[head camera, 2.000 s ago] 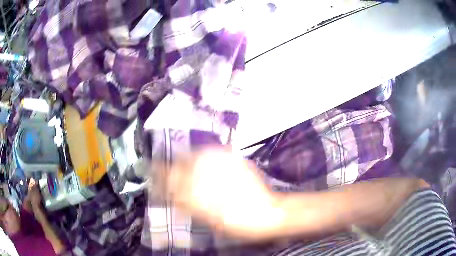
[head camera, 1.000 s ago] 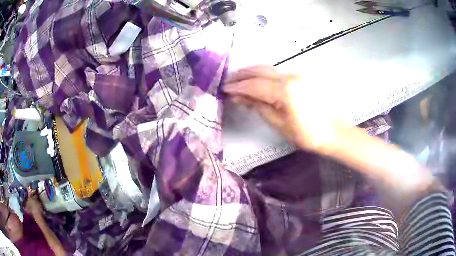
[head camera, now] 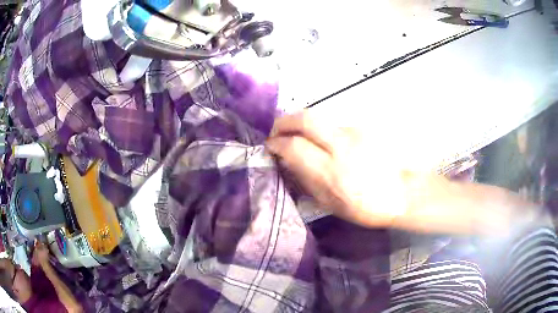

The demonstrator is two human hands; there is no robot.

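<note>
Purple, white and dark plaid fabric (head camera: 269,226) lies over the machine bed's left part and hangs over its front edge. My right hand (head camera: 336,171) comes in from the right and pinches the fabric's right edge between thumb and fingers, below the machine head. The sewing machine head (head camera: 183,27), blue and white with metal parts, is at the top. A violet-white glare covers the fabric near the needle area, so the needle does not show. My left hand is not in view.
The white machine bed (head camera: 391,98) stretches right. Thread nippers (head camera: 471,17) lie at its far right. More plaid (head camera: 79,73) is heaped at left, beside a yellow-brown board (head camera: 92,208) and a grey box with a round blue face (head camera: 33,205). Another person's arm (head camera: 52,275) is at lower left.
The right hand moved from low over the fabric up to its edge, then slightly lower. The fabric by the hand has bunched and shifted. More of the machine head shows as the view shifted.
</note>
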